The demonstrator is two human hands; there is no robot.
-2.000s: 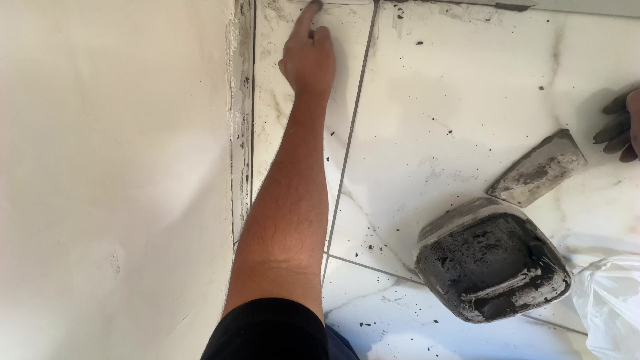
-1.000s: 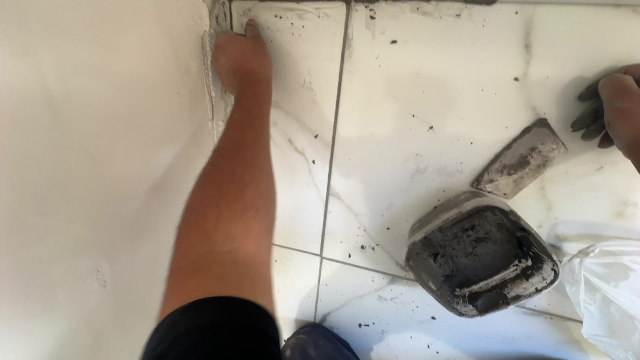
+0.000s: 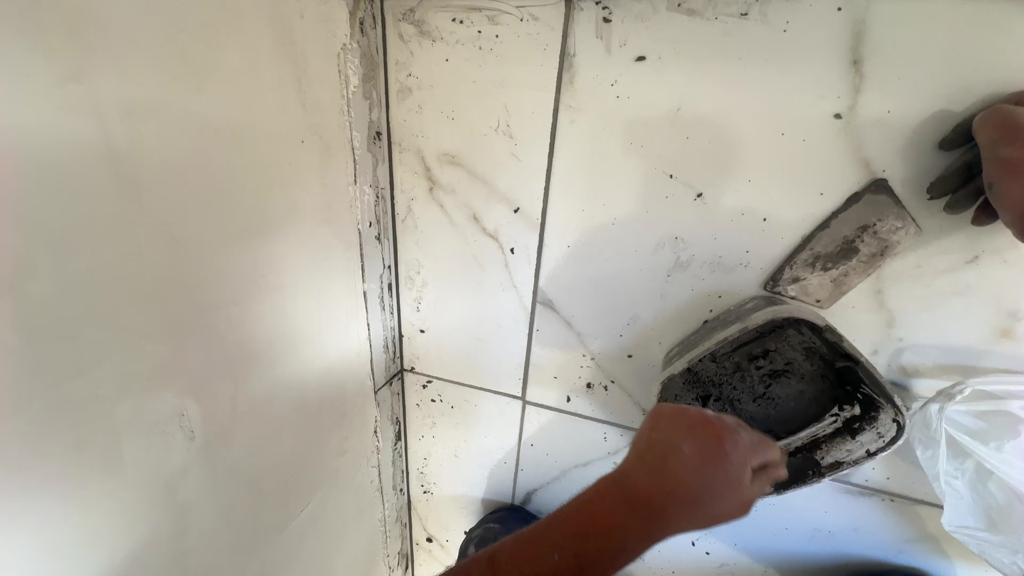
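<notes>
My left hand (image 3: 712, 460) reaches over the near-left rim of a grout-smeared plastic tub (image 3: 720, 328), its fingers curled. Its fingertips are partly hidden, so whether they hold anything cannot be told. Dark grout paste (image 3: 768, 384) lies in the tub, with a pale, smeared ridge or bar across it. At the right edge rests my right hand (image 3: 980, 172), partly out of view, with grey-coated fingers apart above the tile. Between it and the tub lies a flat, grout-smeared float or scraper blade (image 3: 844, 244).
White marble-look floor tiles (image 3: 664, 200) with dark joints bear scattered crumbs. A pale wall (image 3: 176, 240) borders them at left, with a rough, smeared strip (image 3: 372, 176) along its foot. A clear plastic bag (image 3: 976, 464) lies right of the tub, and a dark rounded thing (image 3: 496, 528) shows at the bottom.
My left hand has moved from the upper tile and wall edge down and right to the tub. My right hand has stayed near the right edge.
</notes>
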